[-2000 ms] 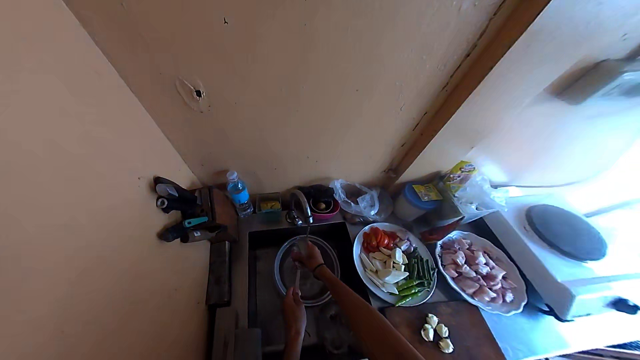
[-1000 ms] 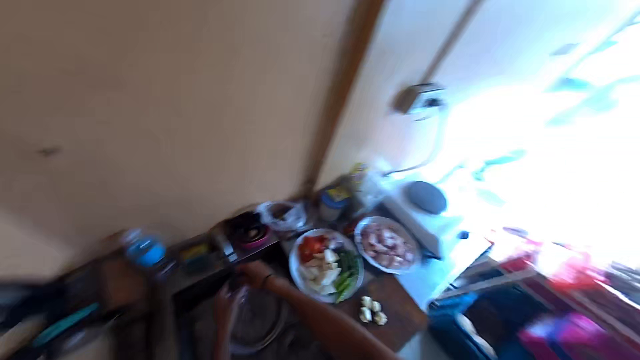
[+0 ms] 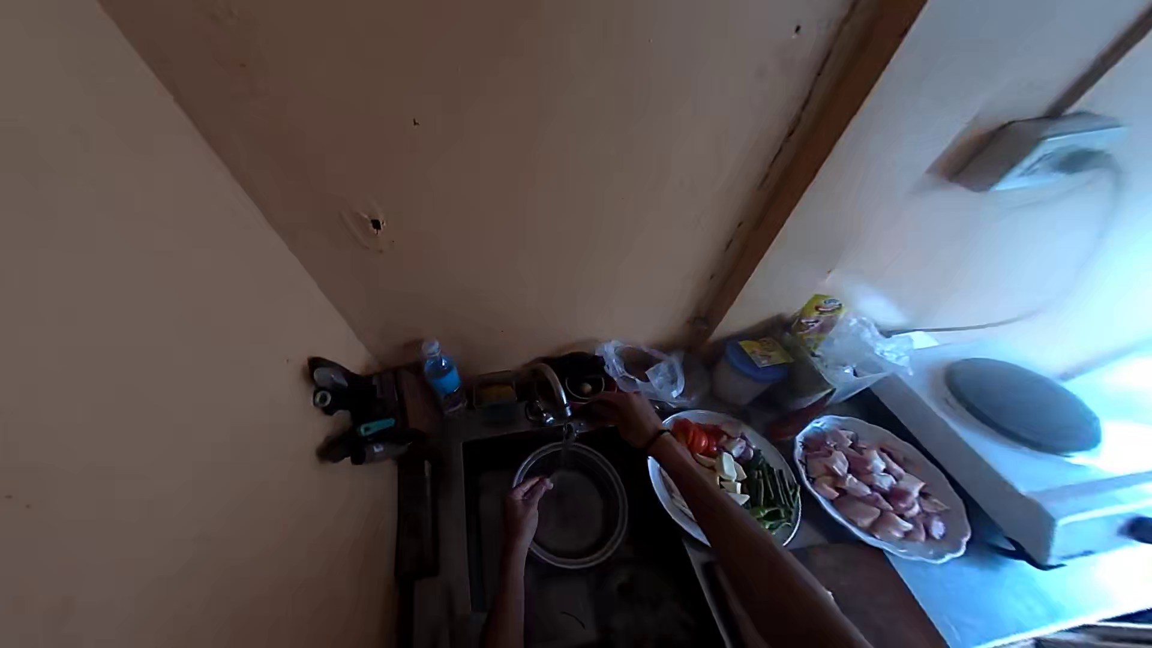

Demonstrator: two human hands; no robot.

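My left hand (image 3: 526, 504) is at the left rim of a round clear bowl (image 3: 576, 562) in the dark sink (image 3: 621, 594); whether its fingers grip the rim is not clear. Above the bowl is a metal faucet (image 3: 553, 385), from which a thin stream of water seems to run. Reaching right of the faucet, my right hand (image 3: 621, 414) wears a dark band at the wrist; its fingertips are in shadow, so what they touch cannot be told. Beneath my right forearm lies a white plate (image 3: 661, 486) of sliced tomato, pale vegetable pieces and green pods.
A scalloped plate (image 3: 959, 540) of raw meat pieces stands beside a white electric hot plate (image 3: 1021, 405). Behind the sink are a blue-labelled bottle (image 3: 442, 373), a plastic bag (image 3: 643, 369) and a blue-lidded tub (image 3: 747, 369). Knives (image 3: 364, 427) stand at the left; a cutting board (image 3: 855, 585) lies at the lower right.
Two seconds ago both hands were together over the bowl; my right hand has since moved to beside the faucet. The view has swung right and back.
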